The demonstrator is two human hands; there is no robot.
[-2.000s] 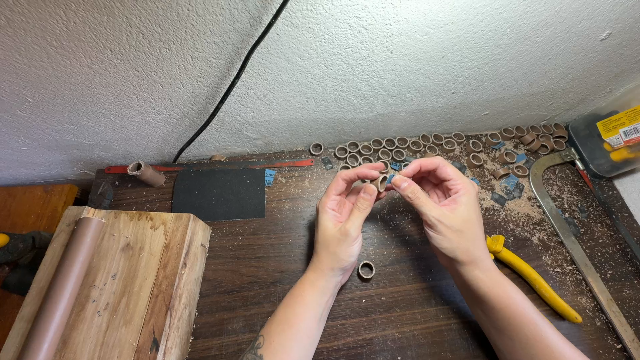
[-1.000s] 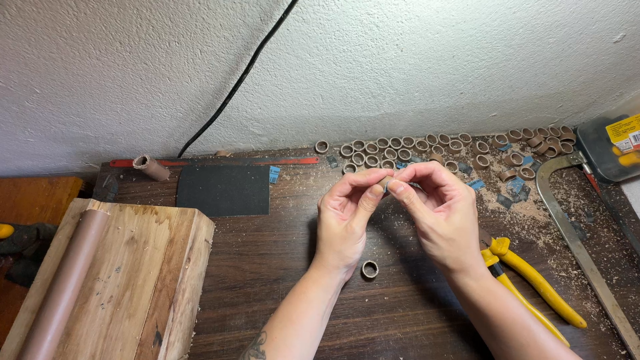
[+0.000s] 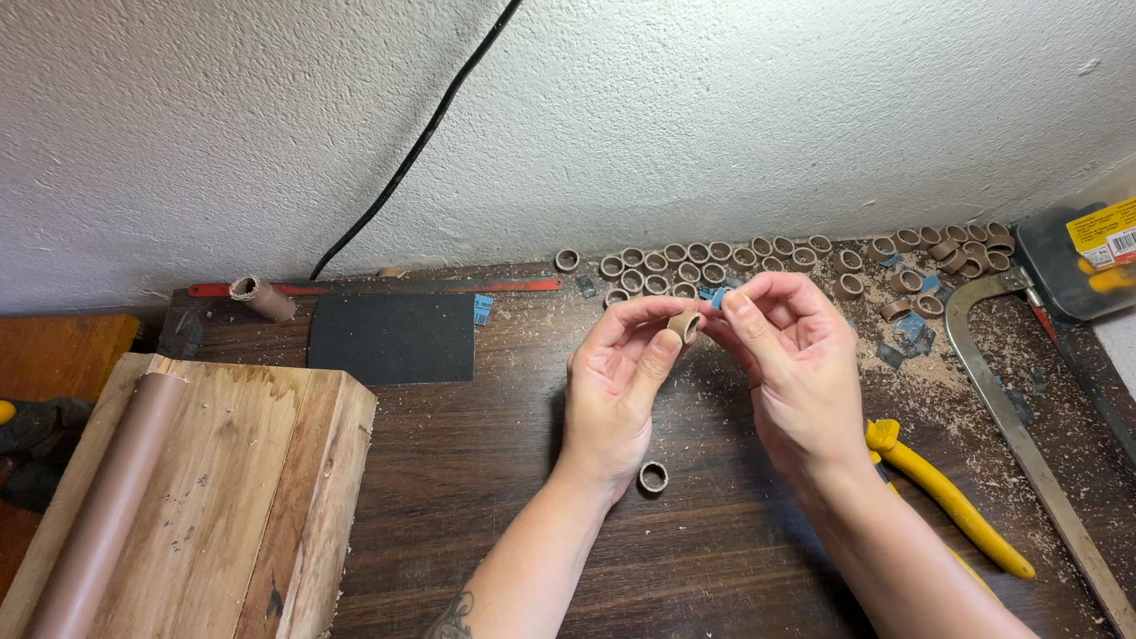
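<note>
Between its thumb and fingers my left hand (image 3: pixel 617 382) holds a short brown tube ring (image 3: pixel 684 326), its opening turned toward the right. Close beside it, my right hand (image 3: pixel 790 364) pinches a small blue-backed piece of sandpaper (image 3: pixel 720 297). A loose ring (image 3: pixel 653 477) lies on the dark wood-grain tabletop (image 3: pixel 461 532), below the hands. Many more cut rings (image 3: pixel 688 273) are gathered along the wall behind them. Yellow-handled pliers (image 3: pixel 954 506) lie to the right, partly hidden by my right forearm.
At left, a long brown tube (image 3: pixel 111 506) rests on a wooden block (image 3: pixel 231 470). Behind are a short tube piece (image 3: pixel 264 298), a red saw blade (image 3: pixel 524 285) and a black sandpaper sheet (image 3: pixel 390 338). A hacksaw frame (image 3: pixel 1021 417) and clear plastic box (image 3: pixel 1065 266) stand right, amid sawdust.
The fingertips have come slightly apart since a second ago, when they hid the ring; ring and blue piece now show. The loose ring stays where it lay.
</note>
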